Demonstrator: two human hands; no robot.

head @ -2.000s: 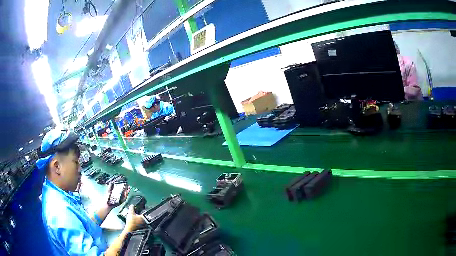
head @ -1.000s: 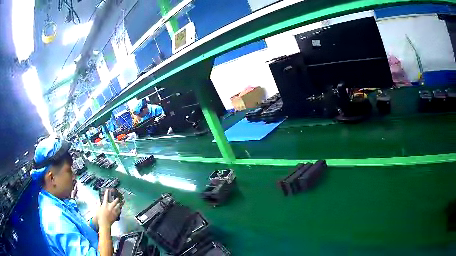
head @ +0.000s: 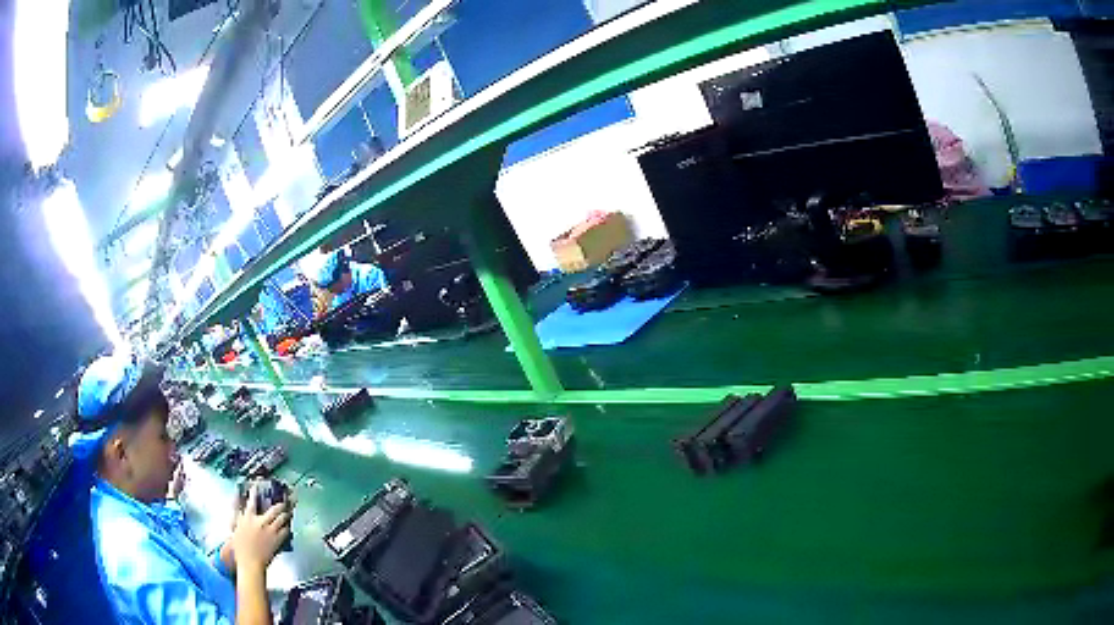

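Observation:
Neither of my hands is in the picture. Nearest in front of me, a pile of open black case halves (head: 415,556) lies on the green bench at the lower middle, cut off by the bottom edge. A chunky dark case body (head: 531,462) with a lighter grey top stands to its right. Several narrow black blocks (head: 737,430) lie side by side further right. A dark blurred shape shows at the right edge; I cannot tell what it is.
A person in blue workwear (head: 153,537) at left holds a dark housing (head: 264,494). A pale green rail (head: 953,385) and upright (head: 516,320) cross the bench. Behind are a blue sheet (head: 611,320), a cardboard box (head: 591,241), black cases and a pink sleeve. An overhead shelf runs above.
The view has shifted a little, so the bench things sit further left. The person at left has lifted a dark housing away from the pile towards the chest.

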